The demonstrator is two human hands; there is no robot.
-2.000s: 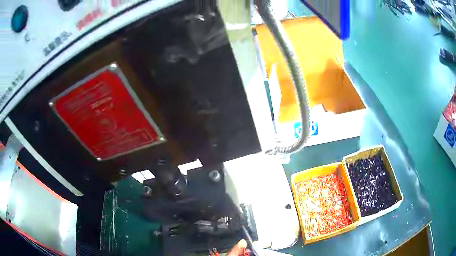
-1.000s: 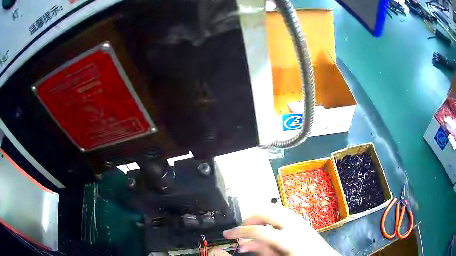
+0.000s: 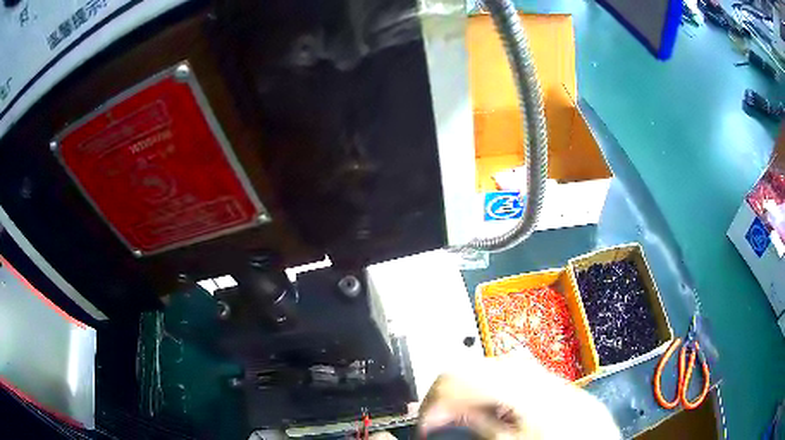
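My right hand (image 3: 512, 402) is at the bottom edge, blurred and partly cut off, over the white press base (image 3: 430, 322) and the near edge of the red pieces box (image 3: 532, 331). Its fingers are bent, and I cannot tell whether it holds anything. Thin red wires (image 3: 365, 425) stick up at the bottom edge in front of the black crimping block (image 3: 323, 378). A bit of skin shows beside them, perhaps a fingertip of my left hand (image 3: 380, 436); the rest is out of the picture. Black pieces fill the joined box (image 3: 615, 309).
The large dark press body (image 3: 344, 129) with a red plate (image 3: 159, 163) fills the upper left. A grey conduit (image 3: 535, 129) hangs right of it. An open carton (image 3: 551, 202) stands behind the boxes. Orange-handled scissors (image 3: 682, 374) lie right of them. Another carton (image 3: 762, 232) is at the right edge.
The view has shifted, and the scissors have come into view. My right hand has come further in from the bottom, then moved right and down a little, away from the red wires.
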